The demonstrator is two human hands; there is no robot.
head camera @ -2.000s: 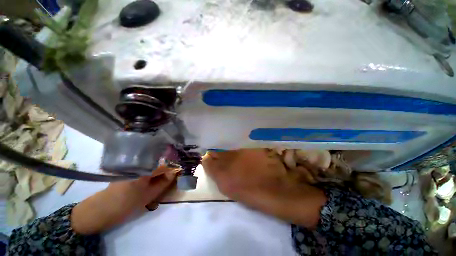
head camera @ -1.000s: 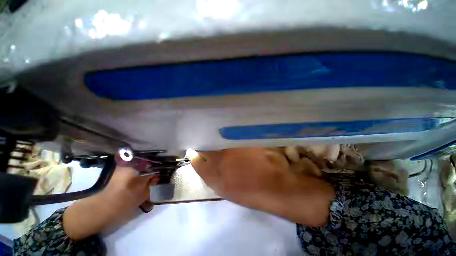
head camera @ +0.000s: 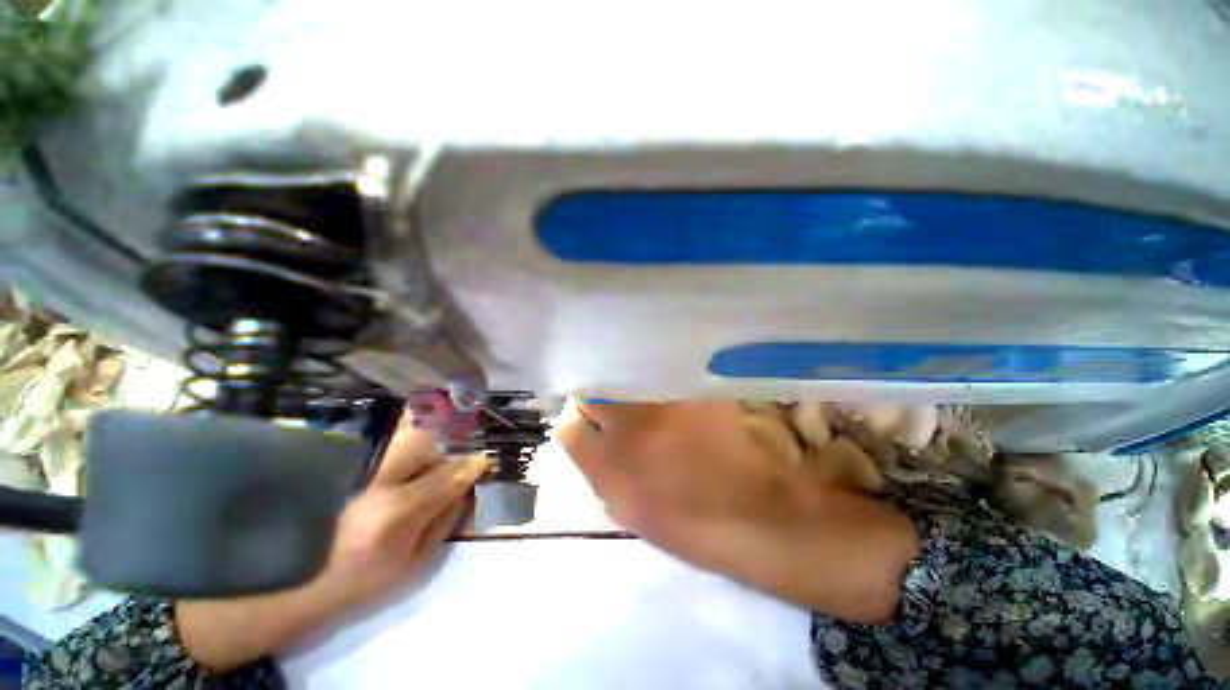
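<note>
The white machine head [head camera: 634, 303] with two blue stripes fills the upper view. My left hand [head camera: 391, 526] lies left of the needle area, fingers bent toward it, partly behind the grey upper tension dial [head camera: 216, 506]. My right hand [head camera: 715, 485] lies right of the needle area, its fingertips close to the needle and partly under the head. The small lower tension dial [head camera: 506, 504] stands between the hands, over the bed plate [head camera: 573, 515]. The needle and any fabric piece at the fingertips are hidden or too blurred to tell.
Beige pieces [head camera: 890, 438] are bunched under the arm, right of my right hand. A loose beige heap [head camera: 61, 404] lies at the left, and more pieces [head camera: 1207, 519] at the right edge. The white table [head camera: 553, 620] is in front. A green tuft [head camera: 41, 68] shows at the upper left.
The view has shifted; the large tension dial and its spring now show at the left. Both hands remain beside the needle area, the left with its fingers nearer the small dial.
</note>
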